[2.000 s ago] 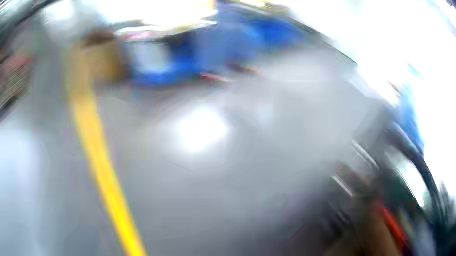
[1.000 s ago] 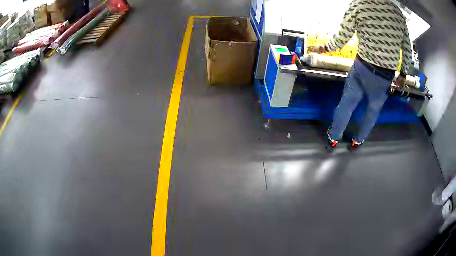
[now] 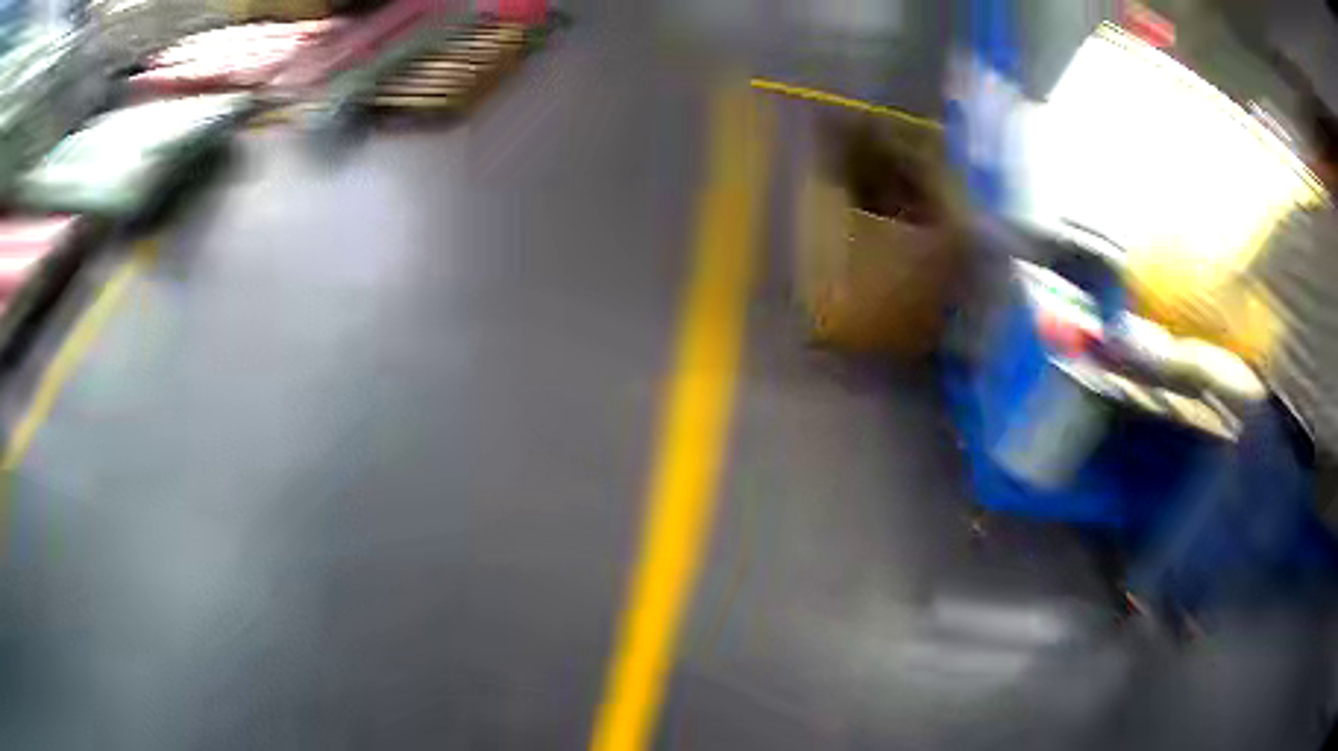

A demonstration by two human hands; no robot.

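Neither of my hands shows in the picture, which is strongly blurred. The blue and white machine point(image 3: 1049, 440) stands at the right. A pale cream fabric roll point(image 3: 1215, 370) lies across its front. Yellow-orange fabric point(image 3: 1206, 279) hangs above the roll, below a bright white area. A white control box with a blue side point(image 3: 1054, 429) stands at the machine's left end, with a blurred red item point(image 3: 1068, 338) on top.
An open brown cardboard box point(image 3: 880, 279) stands left of the machine. A yellow lane line point(image 3: 687, 426) runs down the grey floor. Wrapped rolls point(image 3: 140, 147) and a slatted pallet point(image 3: 448, 71) lie at the upper left. A person point(image 3: 1299, 316) is partly cut off at the right edge.
The view has turned left and tilted, so the machine, box and lane line sit further right and lower. The person, fully beside the machine before, is now mostly out at the right edge.
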